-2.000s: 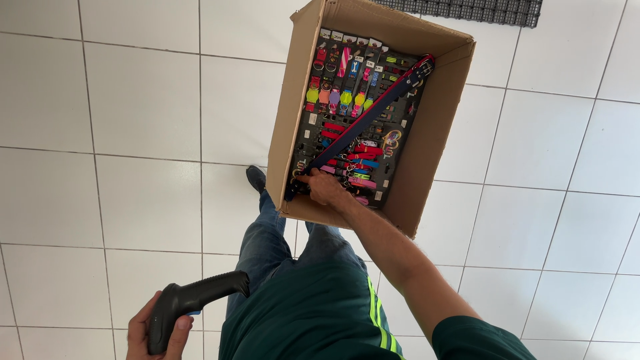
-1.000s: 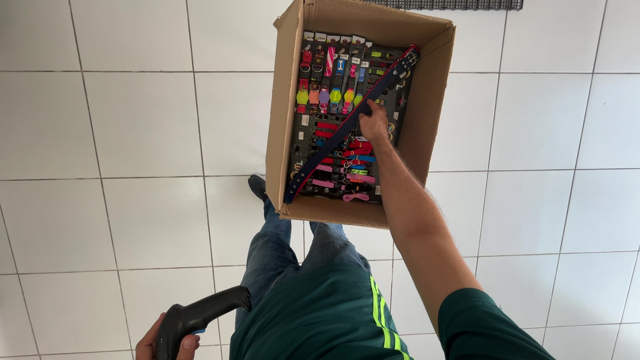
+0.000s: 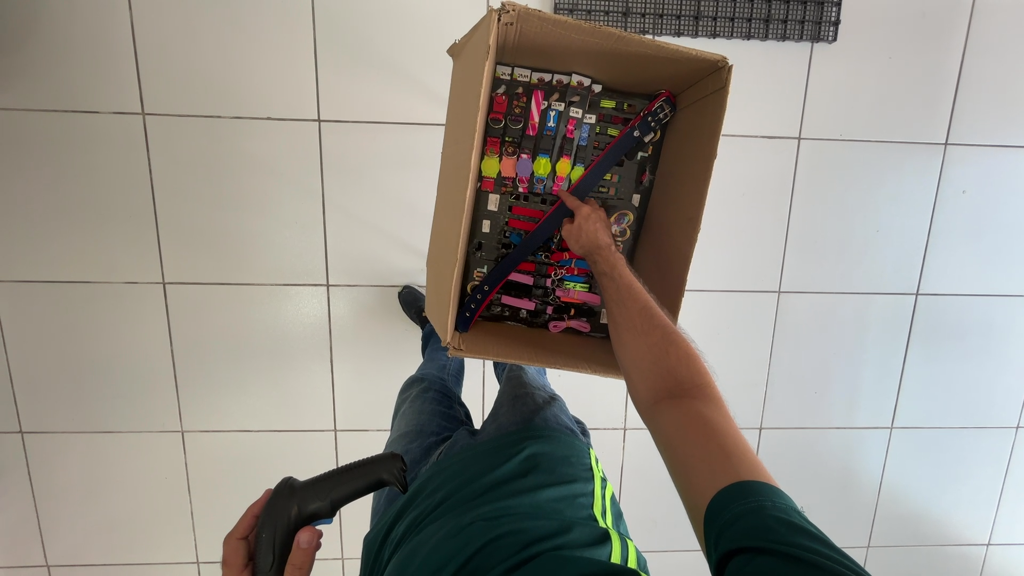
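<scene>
My left hand (image 3: 268,544) is wrapped around a black handheld barcode scanner (image 3: 324,496) at the lower left. My right hand (image 3: 588,228) reaches into a cardboard box (image 3: 696,192), its index finger at the edge of a dark blue pet collar (image 3: 524,244) with red edging, eyelets and a metal buckle. That collar lies diagonally over carded pet collars (image 3: 532,132) with coloured round pieces, and over red and pink collars or leashes (image 3: 572,296) lower down. Whether the fingers grip the collar cannot be told; part of the palm side is hidden.
The box stands in front of my legs on a white tiled floor (image 3: 240,200). A black plastic grid (image 3: 704,18) lies beyond its far edge. My dark shoe (image 3: 412,306) shows by the box's near left corner.
My right hand has moved from the collar's lower left end up along it, and is now near its middle. The collar's lower end shows uncovered. The left hand keeps hold of the scanner.
</scene>
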